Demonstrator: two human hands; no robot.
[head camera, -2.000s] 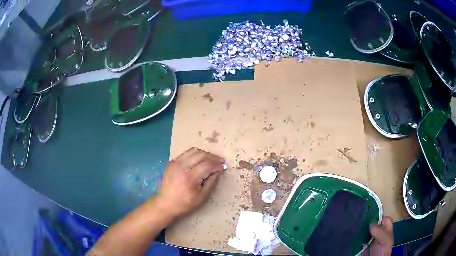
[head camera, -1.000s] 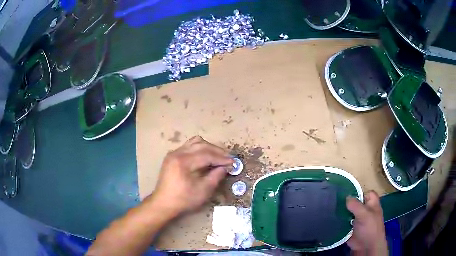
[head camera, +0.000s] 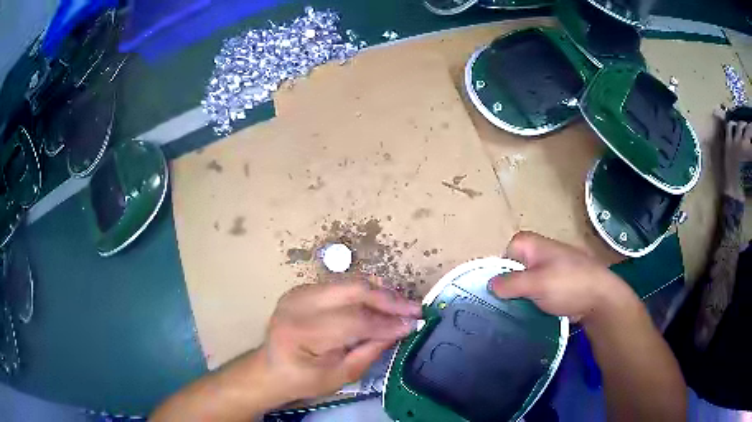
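Note:
My right hand (head camera: 561, 276) holds a glossy green housing (head camera: 486, 354) by its upper rim, thumb on the inner face. The housing is tilted, with its dark recessed panel facing me; its lower edge is cut off. My left hand (head camera: 338, 334) has its fingertips at the housing's upper left edge, pinching a small silver fitting (head camera: 420, 324). Whether the fitting sits in the hole is unclear. A round white disc (head camera: 336, 258) lies on the stained cardboard (head camera: 330, 181) above my left hand. My left hand and the housing hide the area below the disc.
A heap of silver fittings (head camera: 268, 62) lies at the back, near a blue bin (head camera: 177, 25). One housing (head camera: 128, 196) stands at left, with more piled at the far left. Several housings (head camera: 528, 78) lie at right. Another person's tattooed forearm (head camera: 724, 255) is at the right edge.
The view has swung right. My left hand has moved from the white disc to the housing's edge. My right hand has shifted from the housing's right side to its upper rim, and the housing has turned.

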